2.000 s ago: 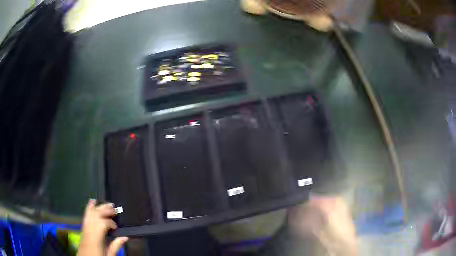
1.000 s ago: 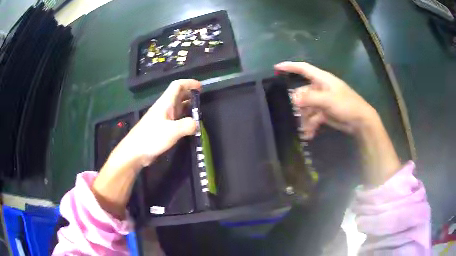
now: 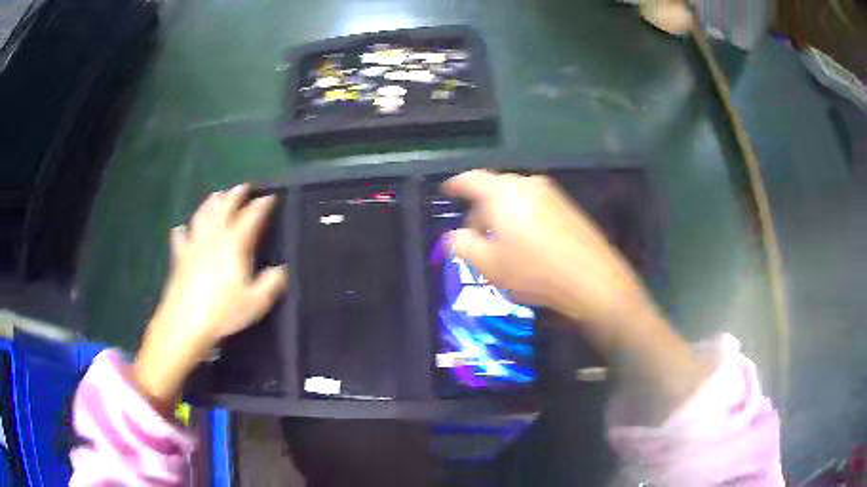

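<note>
A wide black phone tray with four side-by-side pockets lies in front of me. The third pocket holds a smartphone with a lit blue-purple screen. The second holds a dark-screened smartphone with a small white label near its bottom. My right hand is blurred over the upper part of the lit phone; whether its fingers grip anything is unclear. My left hand is over the leftmost pocket, fingers spread, above a dark phone. The rightmost pocket is dark and partly covered by my right arm.
A small black card tray with loose gold and white chips lies beyond the phone tray. Black stacked trays stand at the left. Blue bins are at the lower left. A cable-like strip curves down the right side. Fingers of another person show at the top.
The two phones held on edge are now down in the tray, and the third pocket's screen is lit. My left hand has moved left to the first pocket. My right hand has moved left.
</note>
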